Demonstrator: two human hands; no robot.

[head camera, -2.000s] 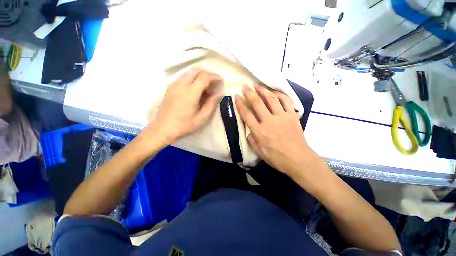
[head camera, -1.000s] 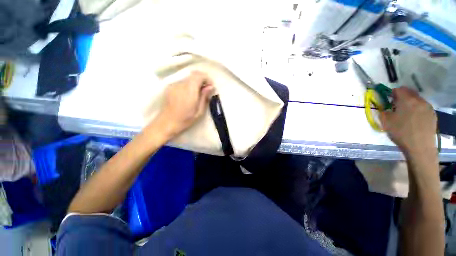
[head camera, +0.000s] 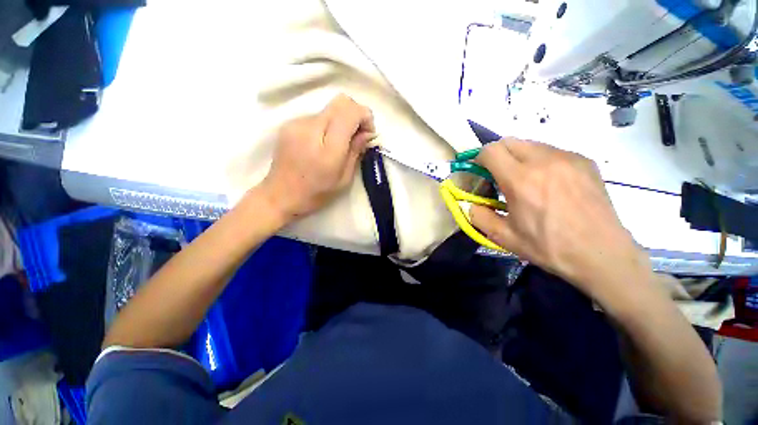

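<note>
A cream fabric panel (head camera: 332,199) lies on the white table and hangs over its front edge. A black strip (head camera: 380,199) is set in it. My left hand (head camera: 320,158) pinches the panel at the strip's upper end. My right hand (head camera: 557,203) holds the fabric scissors (head camera: 465,214) by their yellow and green handles. The blades point left, with their tips close to the strip's upper end and my left fingertips. Whether cloth or thread lies between the blades I cannot tell. Part of a black fabric piece (head camera: 483,131) shows beyond my right hand.
The white sewing machine (head camera: 648,41) stands at the upper right, with slim black snips (head camera: 665,119) beside it. A loose black strip (head camera: 713,212) lies at the right. Dark pieces (head camera: 62,75) lie at the upper left. A blue crate (head camera: 258,307) is below the table edge.
My right hand left the panel, took hold of the scissors at the right and brought them left to the strip's upper end. My left hand still pinches the cloth.
</note>
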